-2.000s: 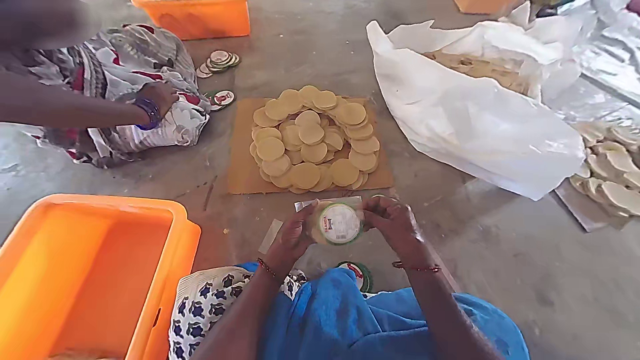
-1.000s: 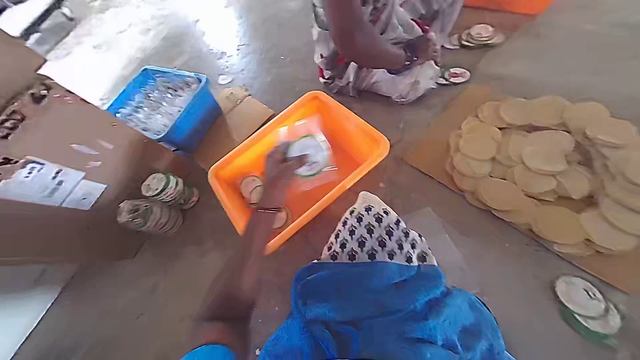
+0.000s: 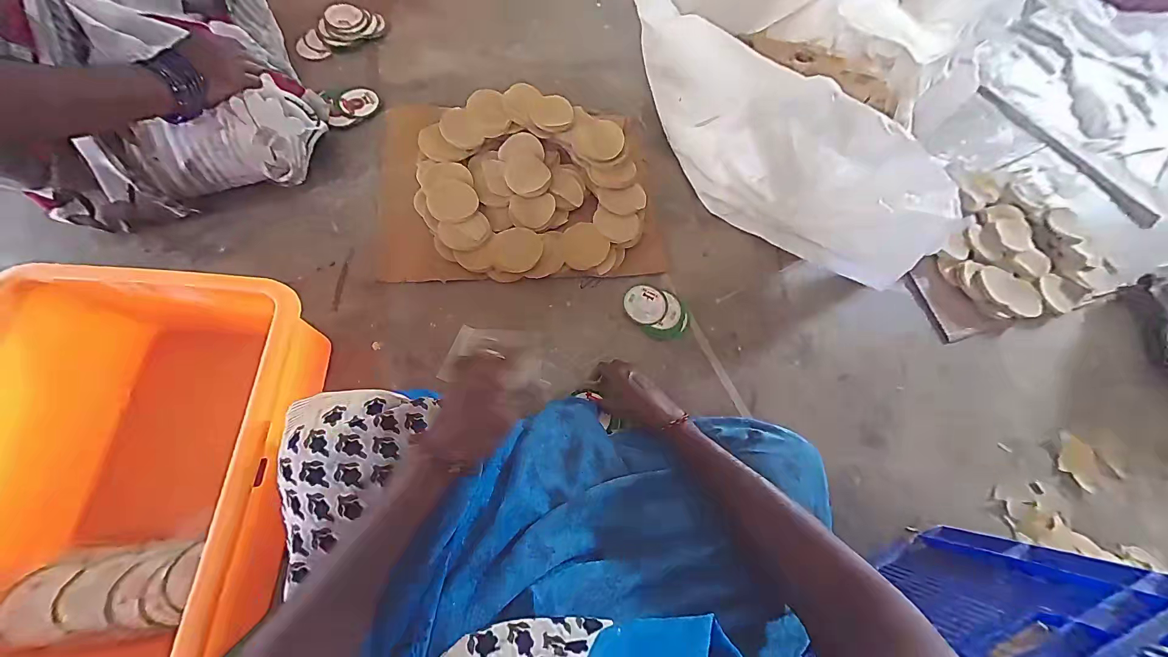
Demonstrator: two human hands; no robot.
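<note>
My left hand is blurred, over a clear plastic bag on the floor; whether it grips the bag is not clear. My right hand is beside my lap, its fingers at a round printed label that is partly hidden by the blue cloth. Just beyond lie more round printed labels with green edges. Farther off, many thin pale dough-like discs are piled in a ring on a cardboard sheet. An orange plastic tub at my left holds a row of packed discs.
Another person's hand rests at the upper left, near stacked round labels. A white plastic sheet spreads at the upper right beside a heap of discs. A blue plastic crate and broken disc pieces are at the lower right.
One second ago my left hand held a clear packet with a round label over the orange tub; it is now back in front of my lap. The view has swung to the right.
</note>
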